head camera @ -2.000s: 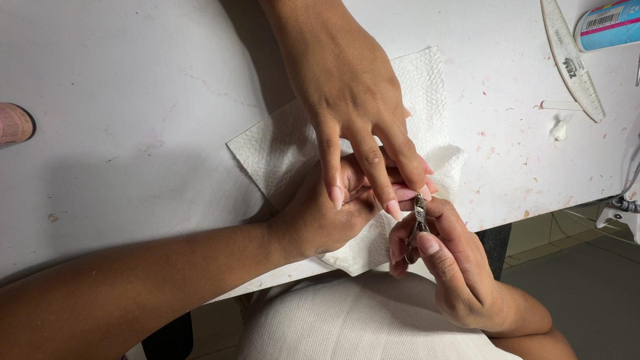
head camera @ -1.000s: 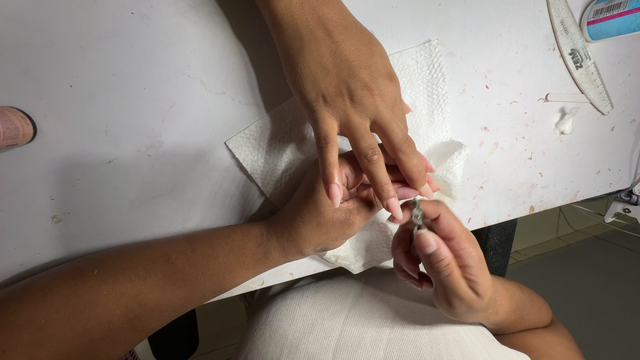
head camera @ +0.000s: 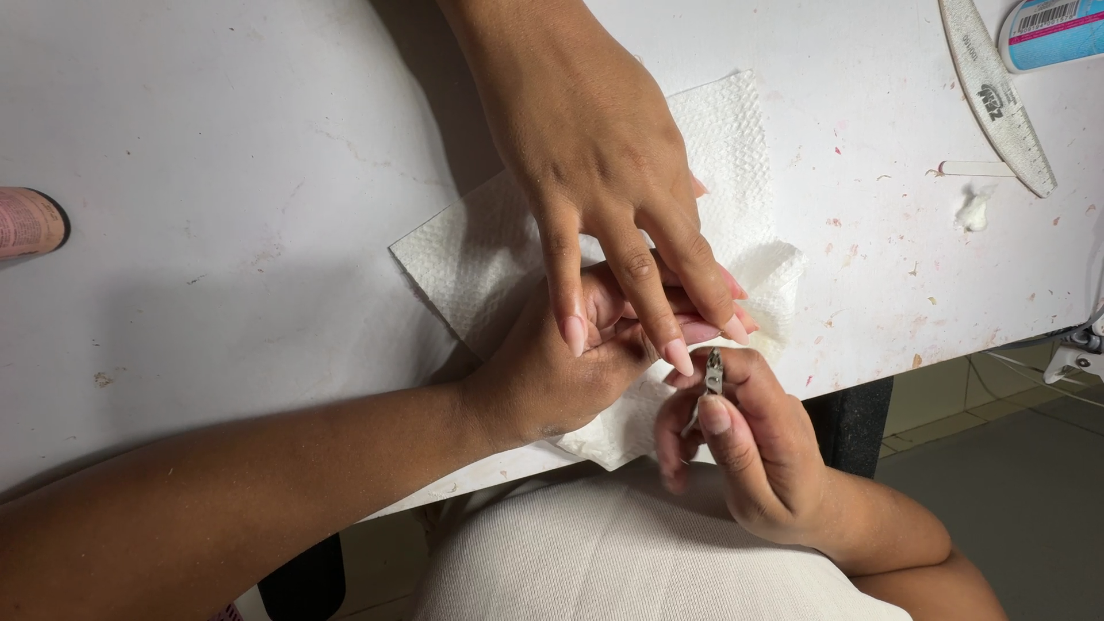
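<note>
Another person's hand (head camera: 604, 164), palm down with long pale pink nails, reaches in from the top over a white paper towel (head camera: 733, 147). Beneath its fingers lies my left hand (head camera: 573, 371), palm up, holding the person's fingers from below; part of my hand is hidden by them. My right hand (head camera: 750, 431) holds a metal cuticle nipper (head camera: 713, 375) between thumb and fingers, its jaws pointing up, close to a fingertip of the person's hand. Whether the jaws touch the skin cannot be told.
A curved nail file (head camera: 992, 95) lies at the upper right, over a thin white stick (head camera: 975, 168). Near them are a cotton tuft (head camera: 973, 213) and a blue-and-white container (head camera: 1052, 34). A pink container (head camera: 30, 222) stands out at the left edge. Small flakes dot the white table (head camera: 216, 172).
The nipper in my right hand has tilted more upright and shifted slightly, and the fingers around it have moved. My left hand keeps its hold on the person's fingers.
</note>
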